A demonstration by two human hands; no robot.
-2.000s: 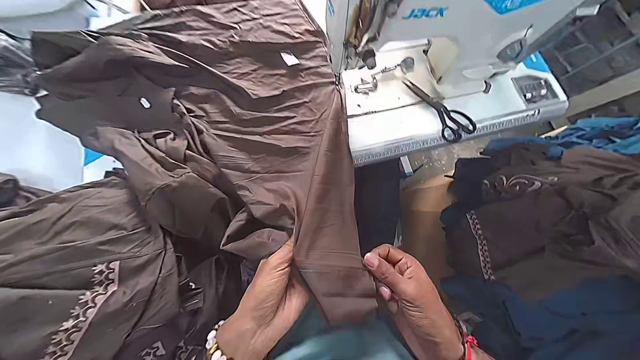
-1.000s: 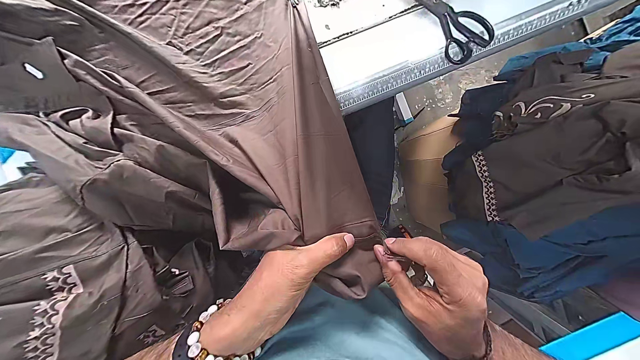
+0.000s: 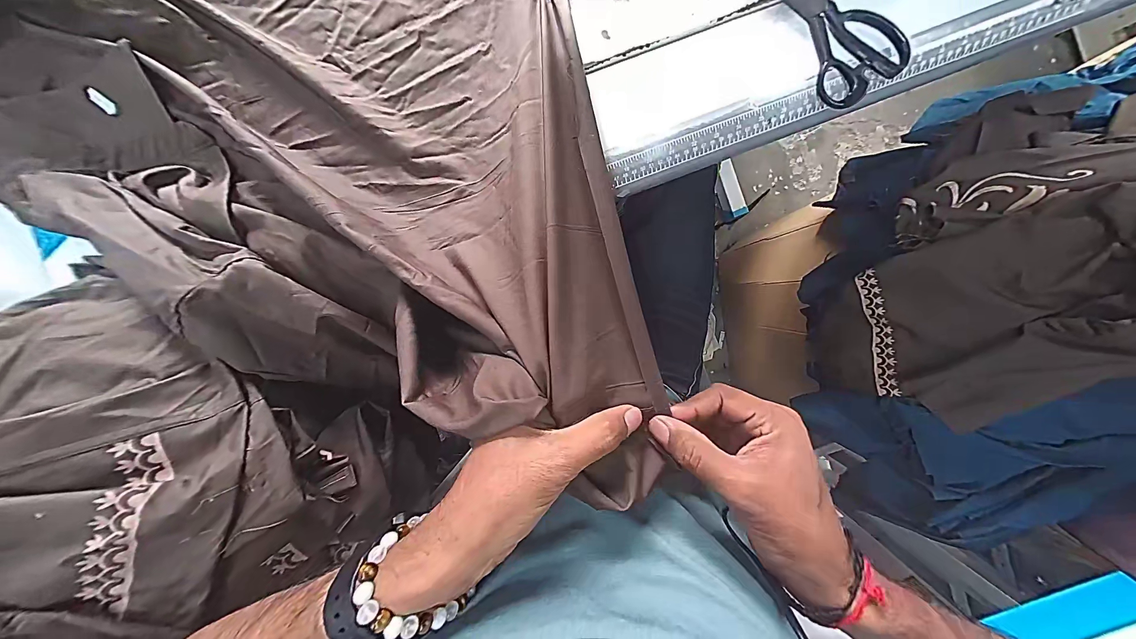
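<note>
A brown fabric piece (image 3: 497, 213) hangs from the sewing table down to my lap, creased and folded along its right edge. My left hand (image 3: 541, 470) lies under the cloth, its thumb pressed on top near the lower right edge. Thumb and fingers of my right hand (image 3: 745, 453) pinch that same edge, and the two thumb tips are nearly touching. The left fingers are hidden beneath the fabric. Black-handled scissors (image 3: 852, 53) rest on the table above right.
The white sewing table (image 3: 710, 80) has a measuring scale (image 3: 754, 124) along its front edge. Brown embroidered fabric (image 3: 1003, 293) lies over blue cloth (image 3: 1021, 461) at the right. More embroidered brown cloth (image 3: 62, 426) is heaped at the left. A cardboard piece (image 3: 768, 302) stands below the table.
My hands have come together at the cloth's right edge, where they were apart two seconds ago. The view has moved down and closer, so the sewing machine is out of sight.
</note>
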